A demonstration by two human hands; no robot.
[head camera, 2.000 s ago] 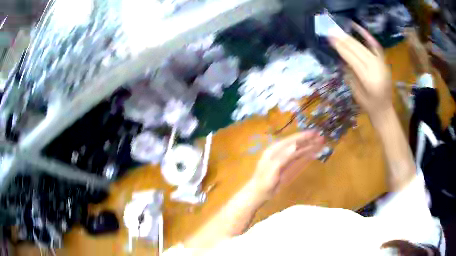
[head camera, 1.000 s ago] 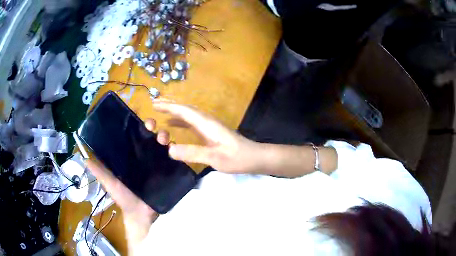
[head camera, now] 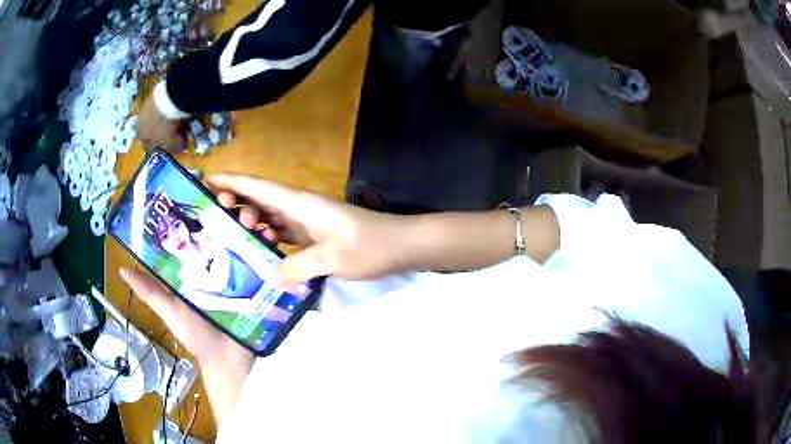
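A black-edged smartphone point(head camera: 204, 260) is lit and shows a portrait wallpaper with the time. My left hand point(head camera: 195, 325) holds it from below, with the palm along its lower left edge; fingertips curl over its right edge. My right hand point(head camera: 325, 234) lies at the phone's right side with fingers apart, its thumb over the lower part of the screen. Its grip on the phone does not show.
White housings point(head camera: 121, 360) with cables lie left of the phone. White rings point(head camera: 91, 134) and silver parts point(head camera: 212, 132) lie beyond it. Another person's dark sleeve point(head camera: 260, 56) reaches over the yellow-orange bench point(head camera: 299, 130). An open carton point(head camera: 598, 121) holds white parts at upper right.
The phone's screen has gone from dark to lit. My right thumb has moved onto its lower part. Another person's arm has come in over the bench. The view has shifted right.
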